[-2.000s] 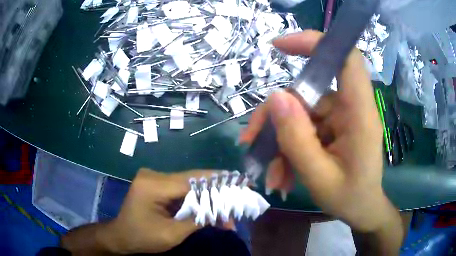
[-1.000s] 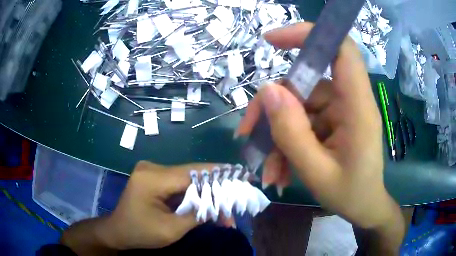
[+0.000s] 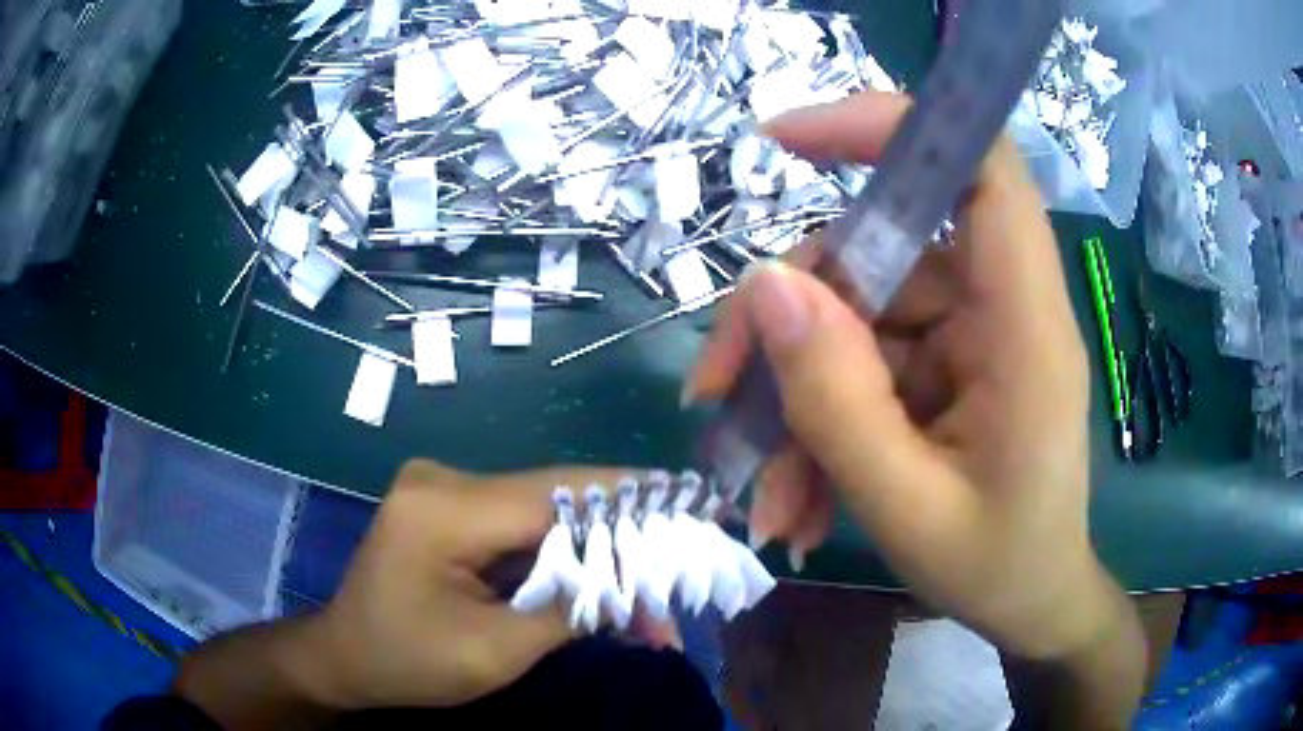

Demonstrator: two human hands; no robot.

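My left hand (image 3: pixel 429 586), at the bottom, is closed on a row of several tagged metal rods (image 3: pixel 629 500); their white flag tags (image 3: pixel 643 571) fan out towards me. My right hand (image 3: pixel 929 386) holds a steel ruler (image 3: pixel 936 157) slantwise between thumb and fingers. The ruler's lower end is at the right end of the row of rods; whether it touches them I cannot tell. A large pile of loose tagged rods (image 3: pixel 572 129) lies on the dark green bench top behind my hands.
A slim green tool (image 3: pixel 1103 321) and black-handled scissors (image 3: pixel 1160 379) lie at the right. Clear parts boxes (image 3: pixel 1122 186) stand at the upper right, greyish clear boxes (image 3: pixel 72 129) at the left. A translucent bin (image 3: pixel 193 528) is below the bench edge at the lower left.
The bunch of rods has shifted very slightly to the right in my left hand. The ruler has tilted slightly and its upper part now looks bent. Both hands keep their grips.
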